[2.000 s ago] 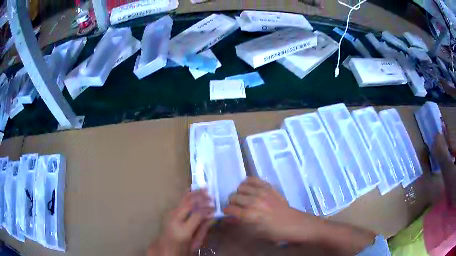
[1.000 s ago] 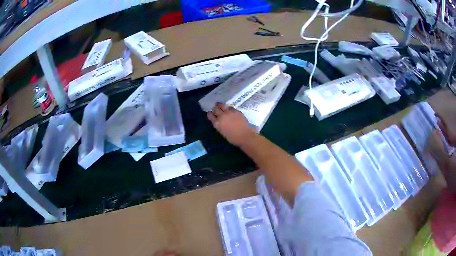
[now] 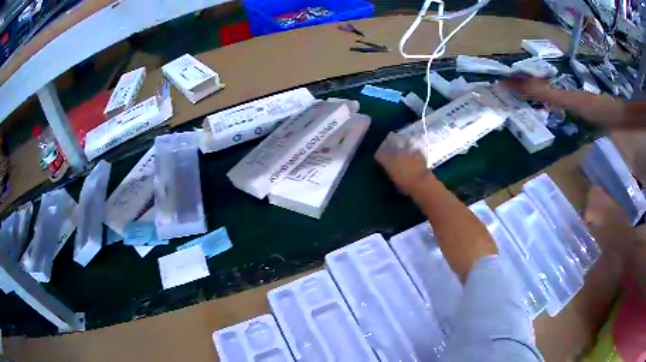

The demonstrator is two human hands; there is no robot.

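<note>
My right hand (image 3: pixel 402 166) reaches over the green belt from the lower right, at the left end of a white printed carton (image 3: pixel 464 126). Its fingers are blurred, and I cannot tell whether they grip the carton. Two more printed cartons (image 3: pixel 312 166) lie overlapping on the belt to the left of my hand. A row of empty translucent inner trays (image 3: pixel 322 318) lies on the brown bench below, partly hidden by my sleeve. My left hand is not in view.
A white cable (image 3: pixel 427 85) hangs down in front of the carton. Another person's hand (image 3: pixel 528 88) reaches in from the right. Clear trays (image 3: pixel 178 187), blue slips (image 3: pixel 209 242) and a white leaflet (image 3: pixel 183 267) lie left on the belt. A metal post (image 3: pixel 39 297) stands lower left.
My right hand has moved right, from the overlapping cartons to the carton beside the cable. Another person's hand now reaches over the belt. The view has shifted, showing more trays.
</note>
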